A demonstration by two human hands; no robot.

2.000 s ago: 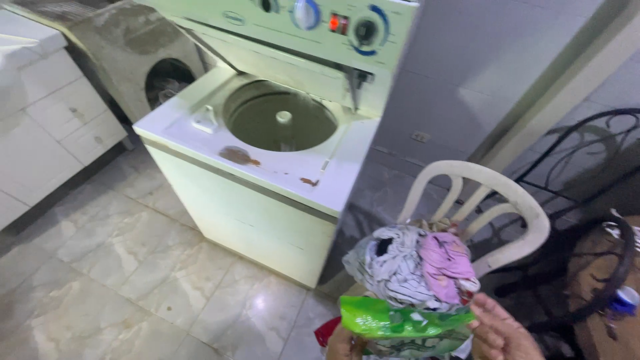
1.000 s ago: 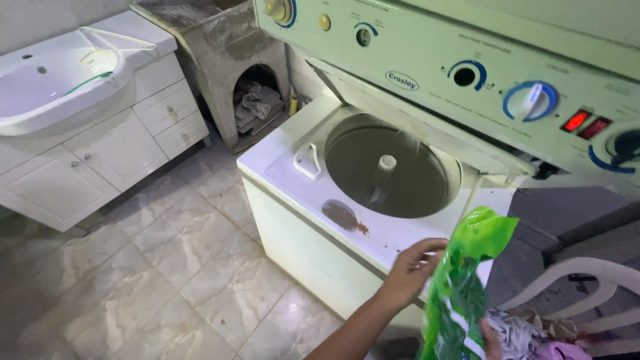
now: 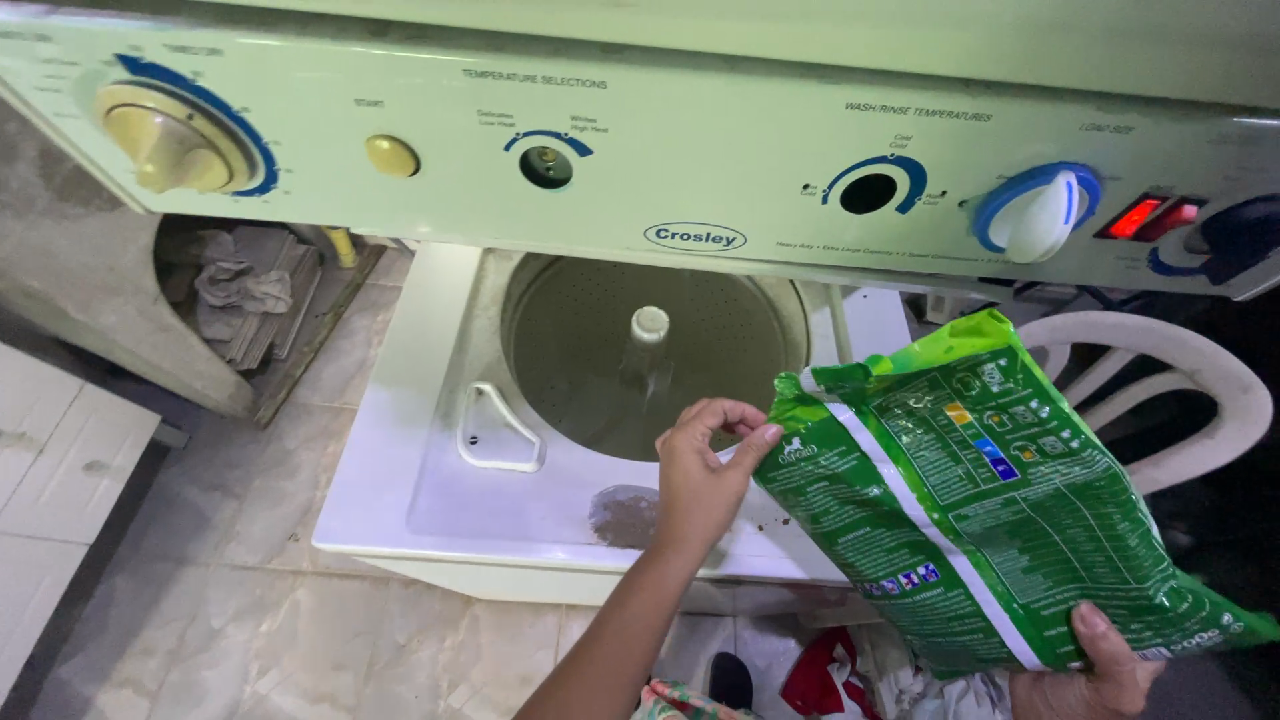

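A green plastic bag of laundry detergent [image 3: 960, 500] is held tilted in front of the Crosley washing machine's top [image 3: 560, 530]. My left hand [image 3: 710, 460] pinches the bag's upper left corner between thumb and fingers. My right hand [image 3: 1100, 660] grips its bottom edge, thumb on the printed back. Behind the bag, the open round washer tub [image 3: 570, 350] shows a central agitator post [image 3: 650, 325] and what looks like water. Whether the bag is cut or sealed cannot be told.
The control panel [image 3: 620, 200] with knobs and a lit red switch spans the top. A white plastic chair [image 3: 1190, 350] stands at right. Clothes [image 3: 830, 680] lie below the bag. A white cabinet [image 3: 60, 480] is at left, near a concrete sink base [image 3: 80, 270] with cloth inside.
The bag, earlier low over the clothes by the chair, is now beside the tub, its printed back showing. My left hand has gone from near the bag to its corner. The view has moved closer to the washer.
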